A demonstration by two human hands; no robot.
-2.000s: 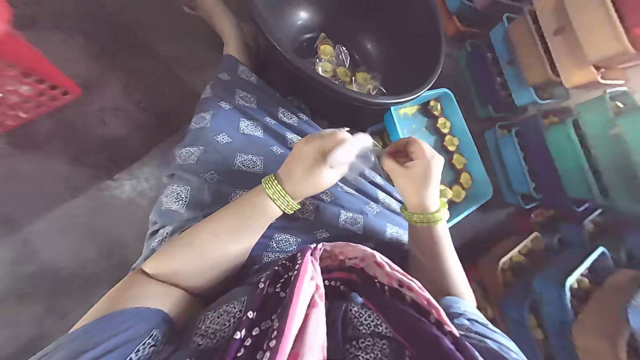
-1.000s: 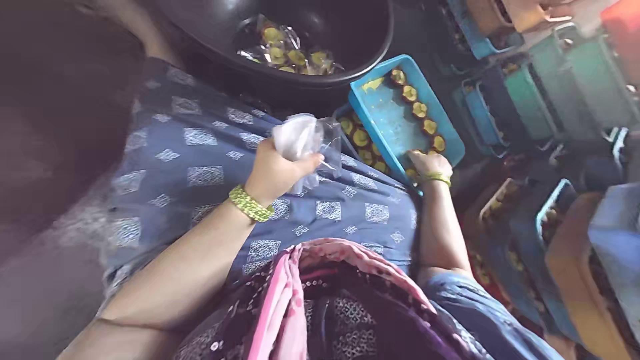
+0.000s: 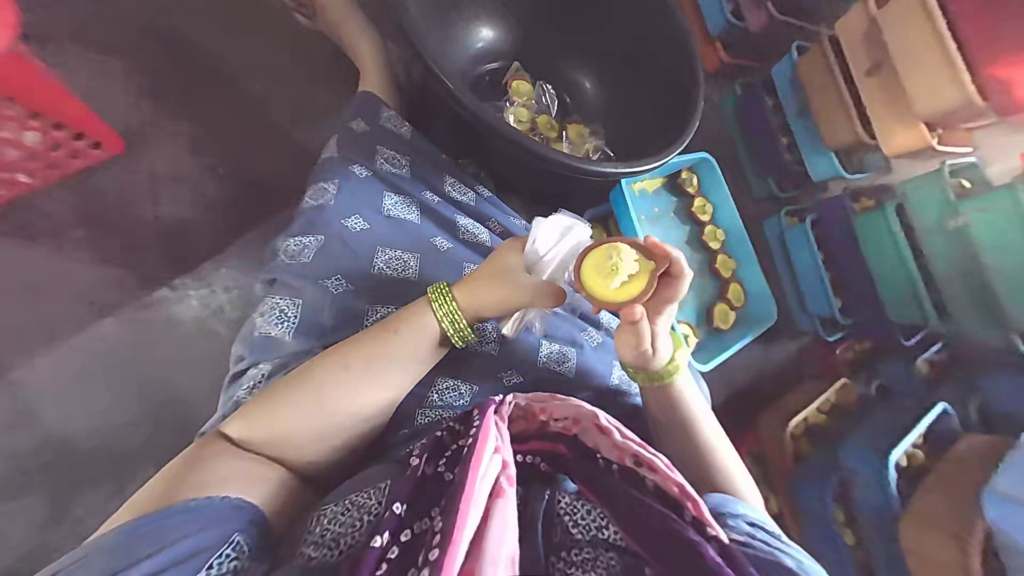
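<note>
My right hand [image 3: 658, 308] grips a small brown clay cup filled with yellow material [image 3: 618, 274], likely a wax-filled diya, its top facing up. Close on its left, my left hand [image 3: 512, 280] is closed on a bunch of clear plastic bags [image 3: 556, 244]. Behind my right hand lies a blue plastic tray [image 3: 740, 232] with a row of similar filled cups [image 3: 714, 236]. Part of another container with cups shows beside the tray, mostly hidden by my hands.
A large black tub [image 3: 640, 72] holds several bagged cups [image 3: 548, 124]. Stacked coloured trays [image 3: 888, 248] of cups fill the right side. A red perforated plastic basket [image 3: 52, 128] stands at the upper left. A bare foot or limb [image 3: 352, 40] extends beside the tub.
My right hand has come from the blue tray, where it was a second ago, to beside the bags, and now holds a filled cup. My left hand still holds the bags.
</note>
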